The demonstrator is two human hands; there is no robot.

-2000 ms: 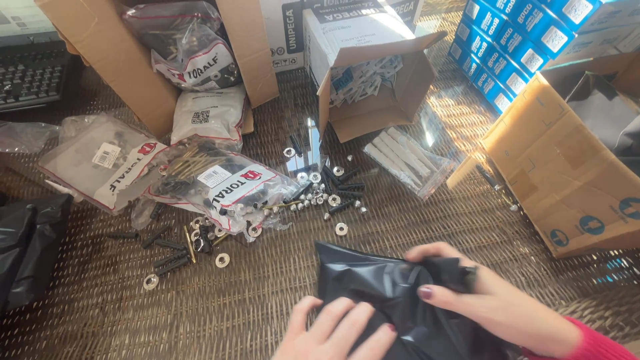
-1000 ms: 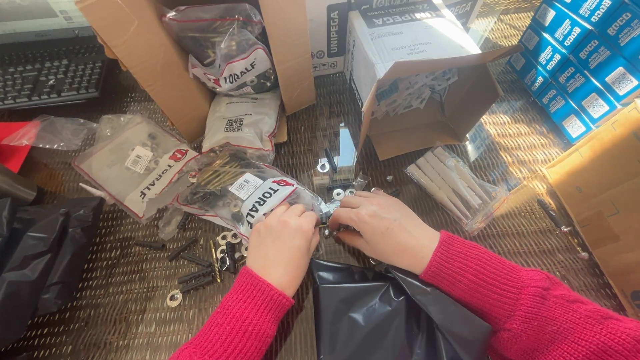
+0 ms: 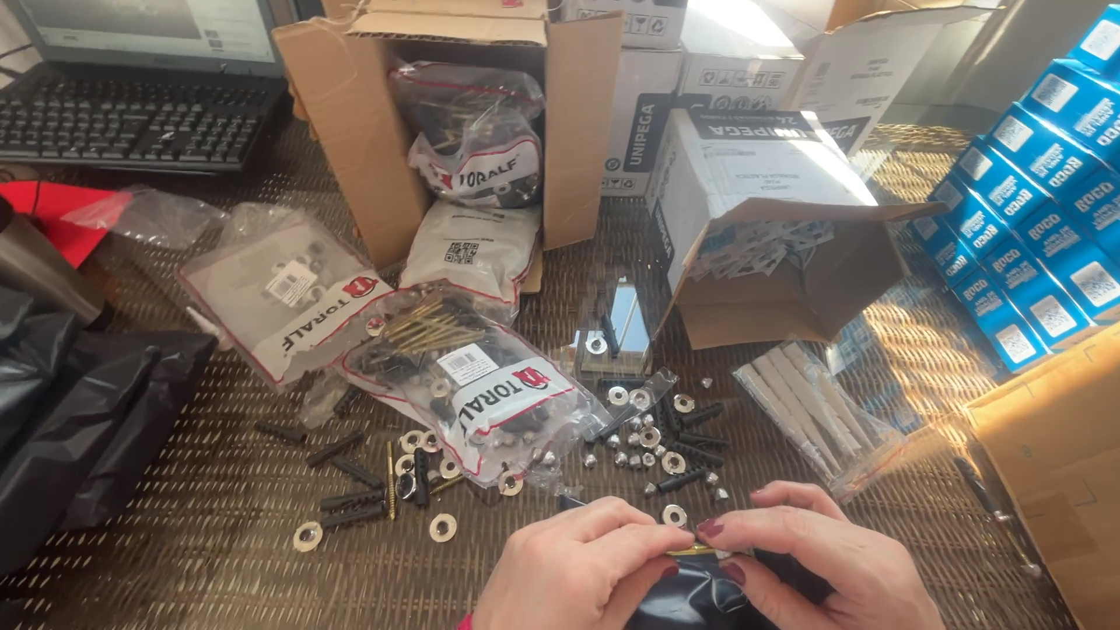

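Note:
Both hands meet low in the view, above a black plastic bag (image 3: 700,595). My left hand (image 3: 582,564) and my right hand (image 3: 814,551) pinch a brass-coloured screw (image 3: 693,551) between their fingertips; a small pale piece shows at its right end. Just beyond the fingers lie a metal washer (image 3: 674,515), black wall plugs (image 3: 682,481) and small silvery cap nuts (image 3: 647,459). A clear bag of screws and fittings (image 3: 468,376) rests to the left of these, with more washers (image 3: 443,527) and plugs around it.
An upright open carton (image 3: 573,131) holds bagged hardware. Beside it an open box on its side (image 3: 787,306) holds small packets. Blue boxes (image 3: 1041,201) are stacked at right, above another carton (image 3: 1059,464). Black bags (image 3: 79,411) lie left, below a keyboard (image 3: 131,118). A bag of pale sticks (image 3: 809,411) lies nearby.
Both hands have drawn back from the pile beside the clear bag to above the black bag, where a brass-coloured screw now shows between the fingertips.

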